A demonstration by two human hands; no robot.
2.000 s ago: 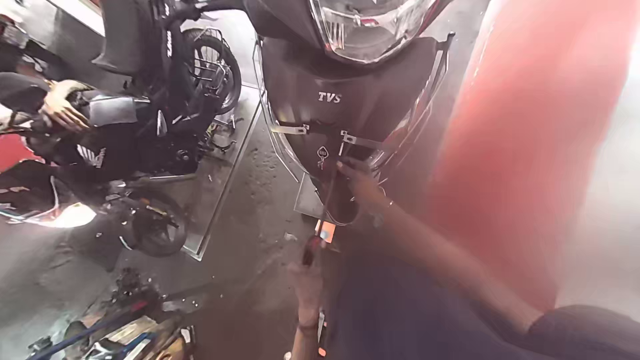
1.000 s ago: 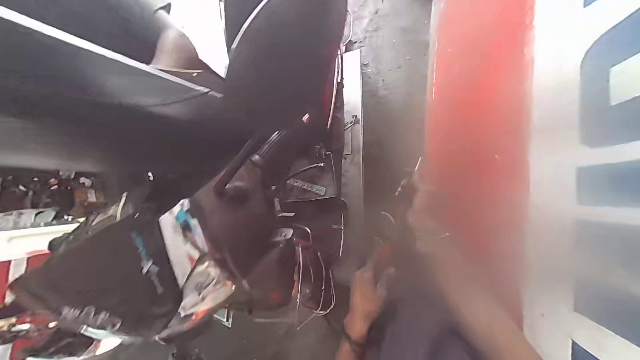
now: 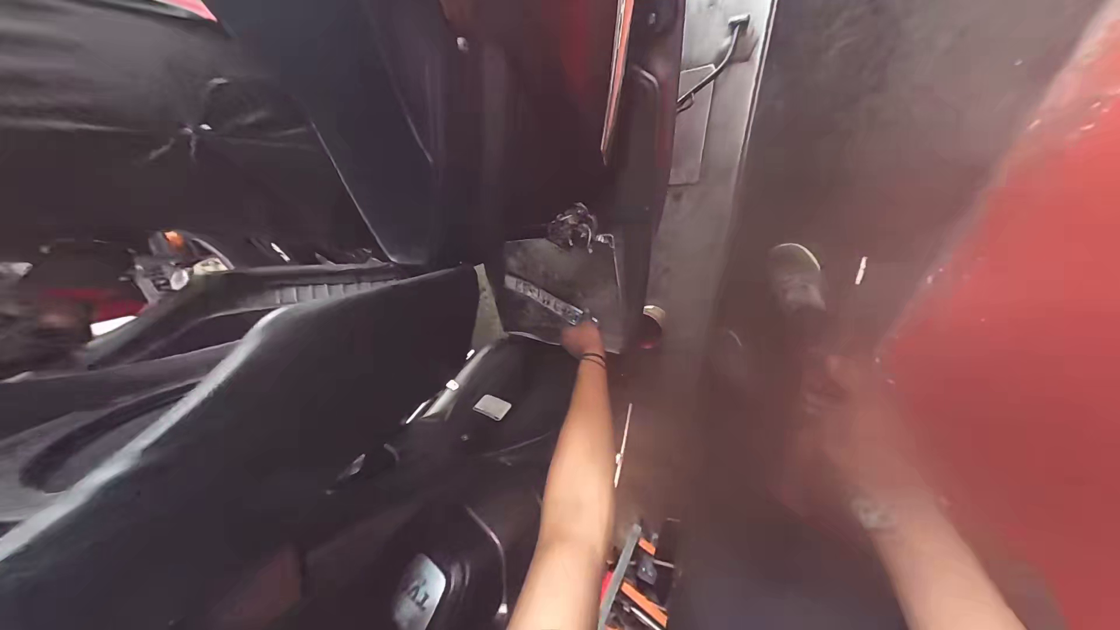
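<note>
My left hand (image 3: 582, 339), with a dark band at the wrist, reaches forward to a small metallic item at the end of a pale strip (image 3: 538, 297). That strip lies on a grey floor patch between dark vehicle panels. Whether the fingers grip the item cannot be told. Lower right, my right hand (image 3: 836, 402) is blurred, and its fingers and anything in them are unclear. A black scooter body panel (image 3: 507, 420) bearing a pale rectangle is just left of my left forearm.
A long black scooter panel (image 3: 350, 367) runs across the left. A shoe (image 3: 798, 276) stands on the floor ahead of my right hand. Orange-handled tools (image 3: 643, 604) lie at the bottom. A metal platform edge (image 3: 752, 96) runs upward, and a red surface (image 3: 1032, 350) borders the right.
The view has swung strongly away from the front of the TVS scooter. My left hand, near my right hand in both earlier frames, now reaches farther forward and apart from it.
</note>
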